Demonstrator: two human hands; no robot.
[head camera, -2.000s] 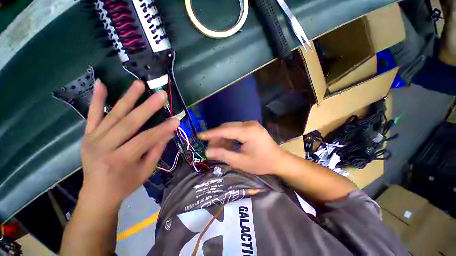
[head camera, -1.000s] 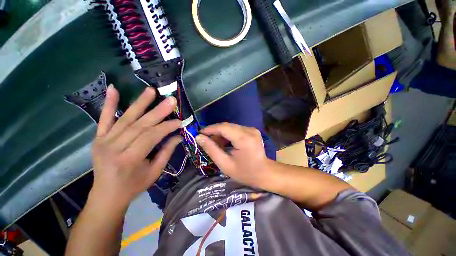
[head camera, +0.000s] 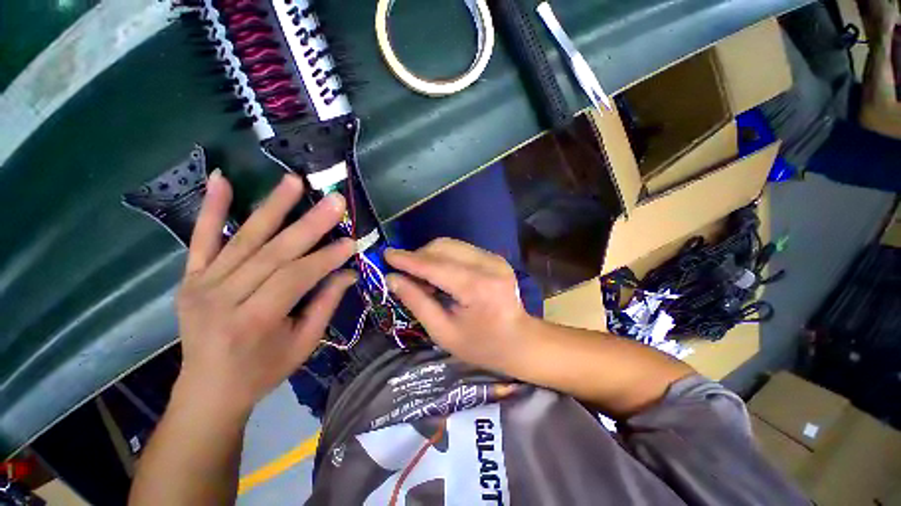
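The hot-air brush (head camera: 282, 74) lies on the green bench, its open handle pointing towards my lap. Its barrel has black bristles and magenta and silver strips. Red, white and dark lead wires (head camera: 373, 282) show in the handle beside a blue component (head camera: 374, 259), with white bands above. My left hand (head camera: 252, 282) is spread over the handle's left side, fingertips at the wiring; its palm side is hidden. My right hand (head camera: 459, 296) has thumb and index finger at the handle's right edge by the blue component; what they pinch is hidden. The loose handle shell half (head camera: 173, 195) lies left, partly behind my left hand.
A masking tape roll (head camera: 435, 89), a hammer's long black grip (head camera: 533, 64) and slim silver-white tweezers (head camera: 576, 59) lie on the bench (head camera: 89, 247). Below its edge are an open carton (head camera: 682, 203) and bundled black power cords (head camera: 701, 287). A person's arm shows far right.
Over two seconds, my right hand has moved up along the handle to the blue component and its fingers have closed in. The brush and my left hand sit slightly lower and further right in view.
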